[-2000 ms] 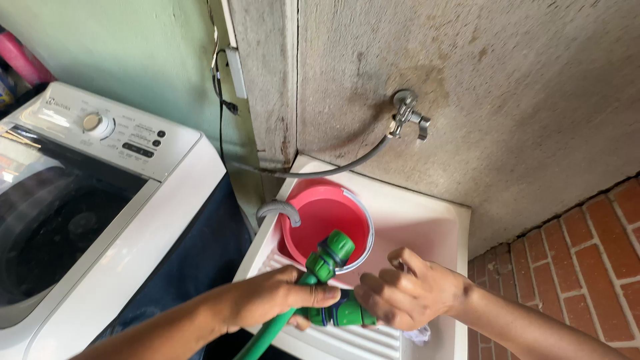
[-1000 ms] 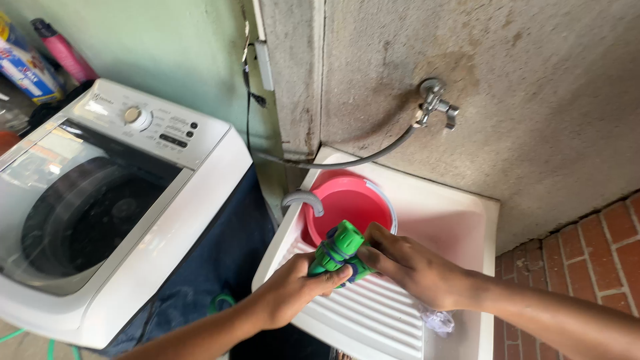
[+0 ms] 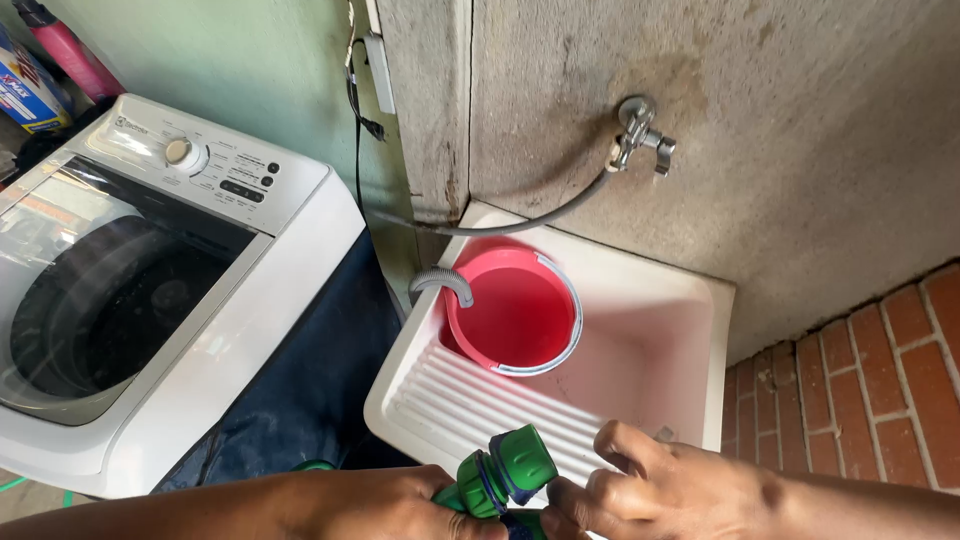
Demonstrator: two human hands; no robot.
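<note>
Low in the view, my left hand (image 3: 405, 506) is closed around a green garden hose fitting (image 3: 506, 469) with dark blue rings, just below its round connector end. My right hand (image 3: 637, 487) is to the right, its fingertips against the lower part of the fitting, with the index finger curled above. Its hold is partly cut off by the frame's bottom edge. Behind the hands is a white laundry sink (image 3: 720, 330) with a ribbed washboard (image 3: 465, 397). A pink bucket (image 3: 514, 311) stands in the basin, beyond the fitting.
A white top-loading washing machine (image 3: 300, 277) stands at the left. Its gray drain hose (image 3: 442, 279) hooks over the sink's edge. A metal faucet (image 3: 641, 139) on the wall feeds a gray hose (image 3: 540, 219). A black plug (image 3: 371, 129) hangs nearby; a brick wall (image 3: 877, 382) is at right.
Both hands and the fitting are lower in the view than one second ago. The right index finger now stands away from the fitting's upper connector.
</note>
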